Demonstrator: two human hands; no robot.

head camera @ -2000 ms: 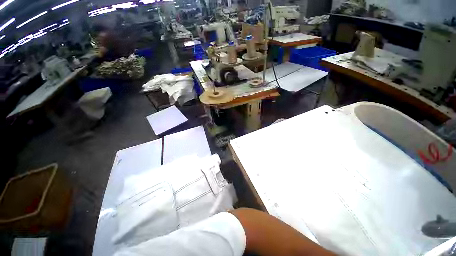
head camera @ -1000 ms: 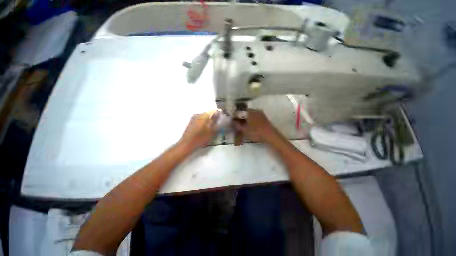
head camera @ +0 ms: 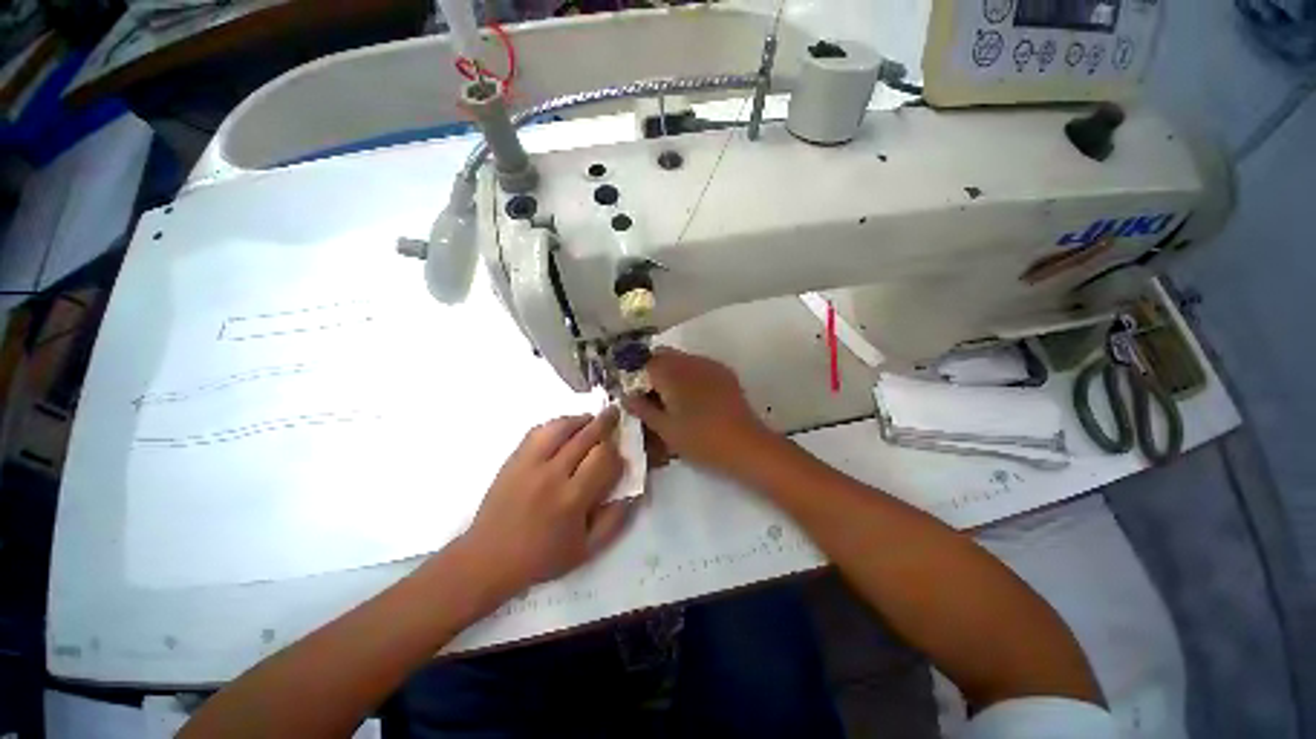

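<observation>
A white garment panel (head camera: 303,433) with double stitch lines and a narrow stitched rectangle lies flat on the table, left of the machine head. Its narrow folded edge (head camera: 631,465) runs under the presser foot area (head camera: 613,373). My left hand (head camera: 556,484) presses on the cloth just in front of and left of the foot, fingertips on the folded edge. My right hand (head camera: 696,409) is right beside the foot, its fingertips at the edge of the cloth. The fingertips of my right hand are partly hidden, so its exact grip is unclear.
The cream JUKI machine head (head camera: 866,202) spans the right, with a control panel (head camera: 1039,51) above. A red stick (head camera: 833,347) lies on the bed. Folded white pieces (head camera: 967,419) and scissors (head camera: 1126,404) lie at the right. White cloth (head camera: 1082,606) hangs below the table's right front.
The view has turned from the side table to the machine, then shifted closer. My left hand now lies flatter on the cloth, and the folded edge shows between my hands.
</observation>
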